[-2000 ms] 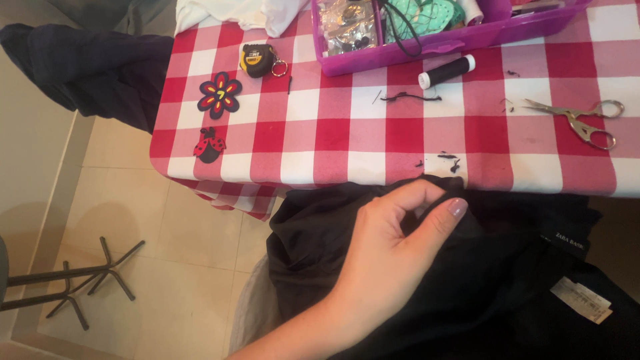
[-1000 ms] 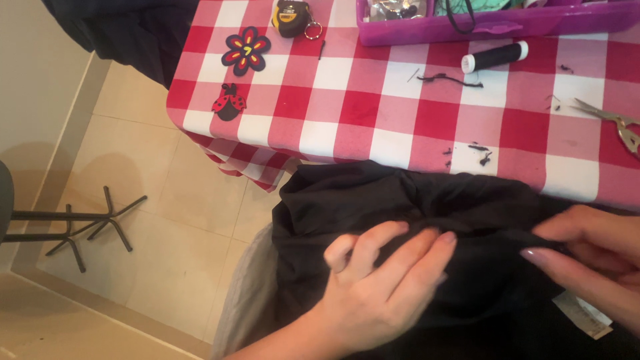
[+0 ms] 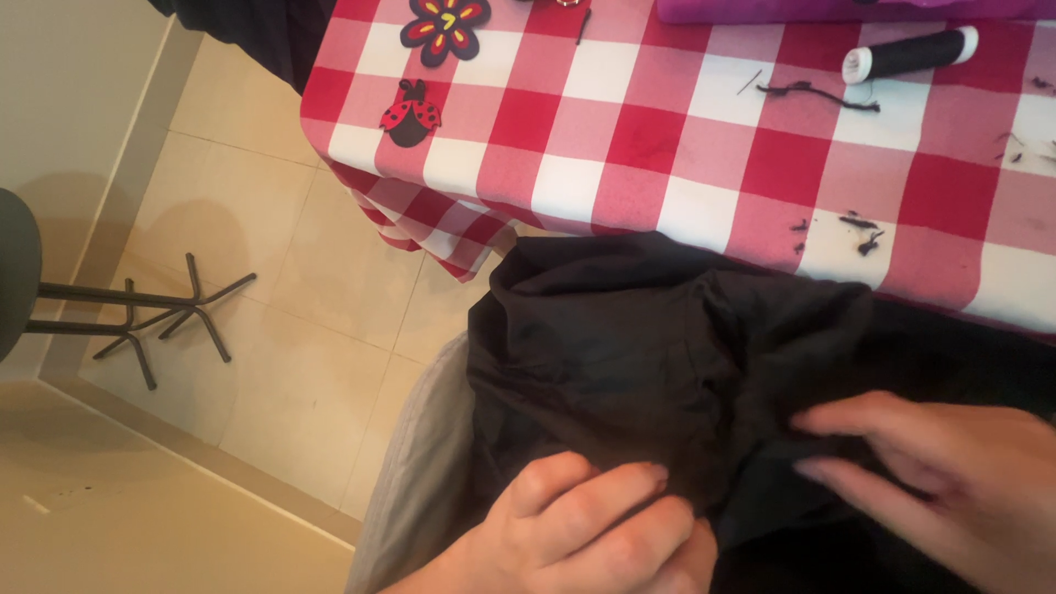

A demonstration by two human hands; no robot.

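Observation:
A black cloth garment (image 3: 610, 355) lies bunched below the table's edge, in the lower middle and right. Over its lower part my left hand (image 3: 594, 528) has its fingers curled; whether cloth is pinched in them is hidden. My right hand (image 3: 932, 470), blurred at the lower right, touches or nearly touches the garment with thumb and forefinger a little apart; a fold between them cannot be made out. On the table lie a spool of black thread (image 3: 912, 56), a dark strand of thread (image 3: 817, 95) and a thin needle-like piece (image 3: 749, 82).
The checked tablecloth (image 3: 561, 186) bears a ladybug patch (image 3: 411, 115), a flower patch (image 3: 445, 29), dark thread scraps (image 3: 866, 241) and a purple box (image 3: 742, 10) at the top edge. Grey fabric (image 3: 429, 462) shows beside the garment. A stand with dark metal legs (image 3: 165, 305) is at left.
Two seconds ago only my left hand was in sight, holding the garment at the table's edge. Both hands are now lower over the cloth. The view has shifted, and the scissors are out of it.

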